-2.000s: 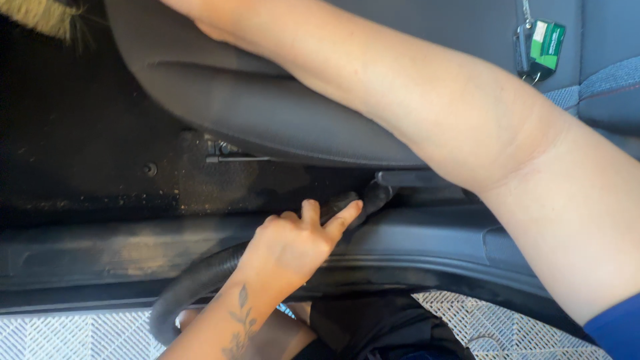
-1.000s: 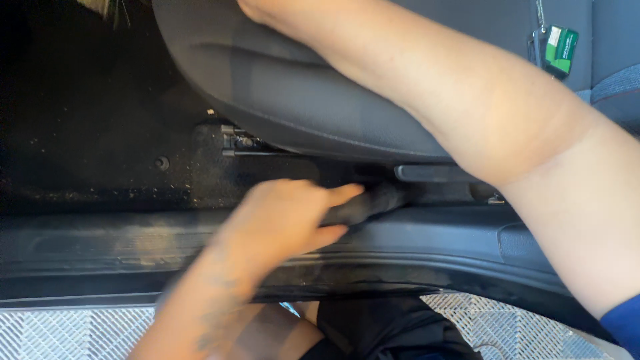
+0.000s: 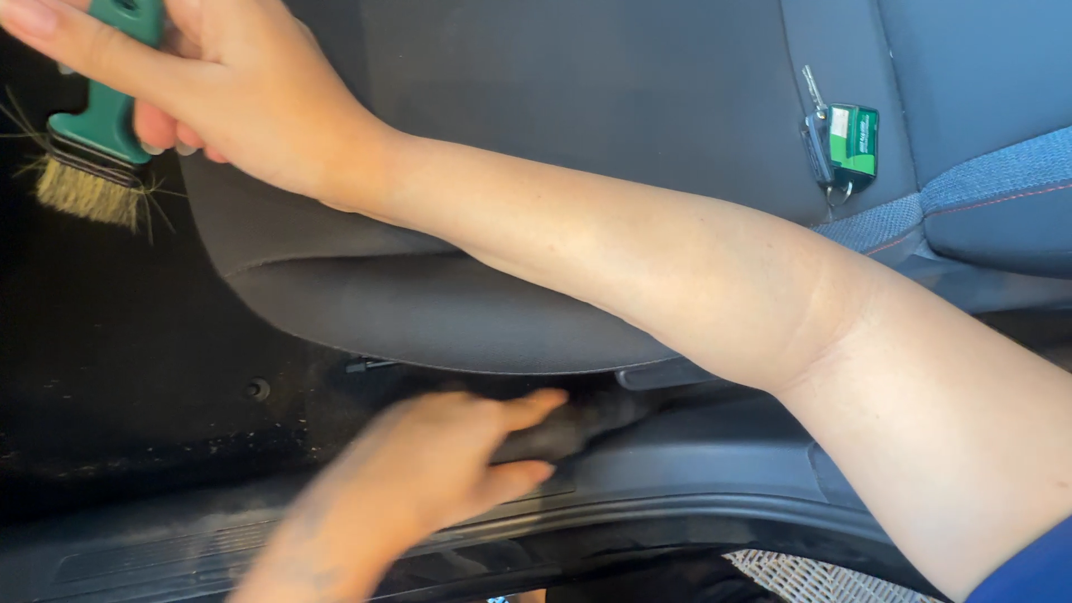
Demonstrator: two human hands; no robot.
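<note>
My left hand [image 3: 435, 461], blurred and reaching in from the bottom left, is closed around a dark vacuum hose end [image 3: 578, 427]. Its nozzle points right, into the gap between the seat cushion [image 3: 469, 310] and the door sill [image 3: 703, 469], and its tip is hidden in shadow. At the upper left, my right hand [image 3: 226, 92] grips the green handle of a brush [image 3: 109, 126] with pale bristles. The bristles point down over the dark car floor [image 3: 126, 335], beside the cushion's front edge. My right forearm crosses above the seat.
A key ring with a green and black fob [image 3: 852, 146] lies on the seat near the backrest. Light crumbs dot the floor near the sill, around a round fastener [image 3: 257, 389]. A black seat lever [image 3: 670, 373] juts beside the cushion. Light patterned flooring [image 3: 821, 578] shows outside.
My right hand and the brush's green handle have come into view at the upper left; two seconds ago only the bristles showed clearly. My left hand remains on the hose end. The view has shifted.
</note>
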